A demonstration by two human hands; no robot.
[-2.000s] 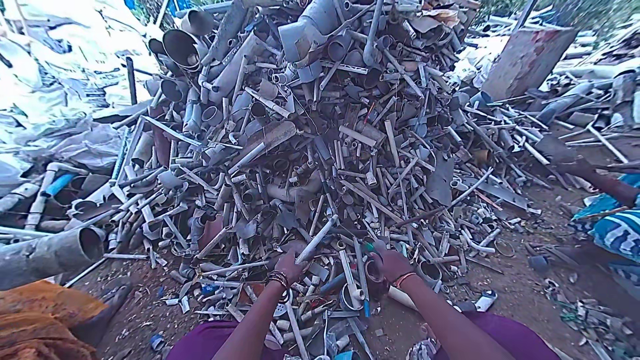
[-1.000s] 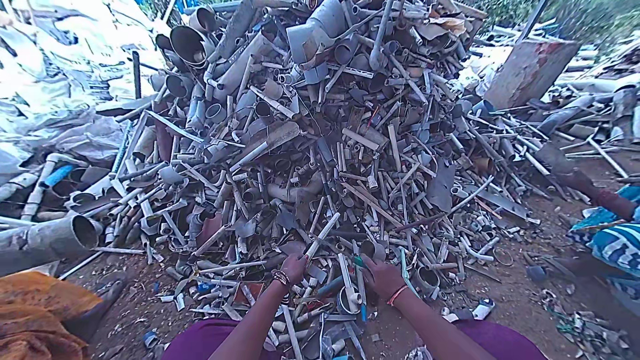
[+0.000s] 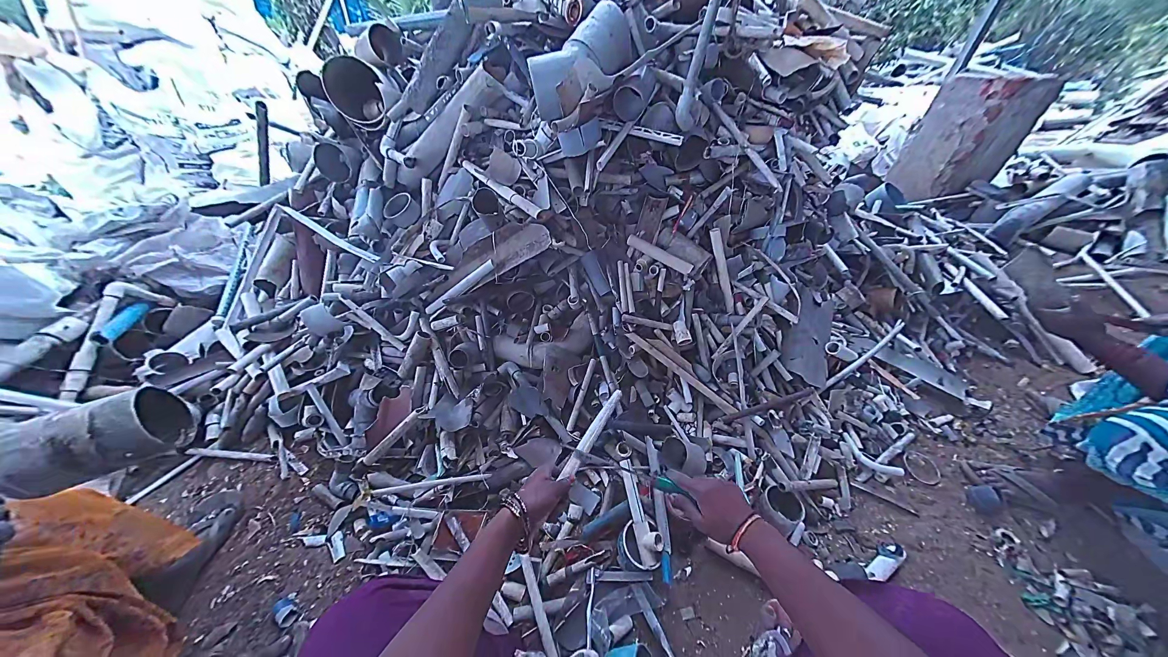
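My left hand (image 3: 541,495), with bangles at the wrist, is closed around the lower end of a pale plastic pipe piece (image 3: 593,431), which slants up and right. My right hand (image 3: 714,507), wearing an orange wrist band, holds a tool by its green handle (image 3: 672,486). A thin dark part runs left from the handle toward my left hand; its exact shape is unclear. Between and below the hands lies a white pipe with a fitting (image 3: 641,522), among small scraps. A large heap of mixed scrap pipes (image 3: 547,310) rises directly in front.
A wide grey pipe (image 3: 100,438) and orange cloth (image 3: 82,566) are at left. White sheeting (image 3: 137,119) lies behind. A slab (image 3: 976,132) leans at back right. Another person's arm (image 3: 1109,351) and patterned blue clothing (image 3: 1127,429) show at the right edge.
My right hand sits slightly lower in the view than two seconds ago, with the green handle still at its fingers. My left hand stays on the pale pipe piece.
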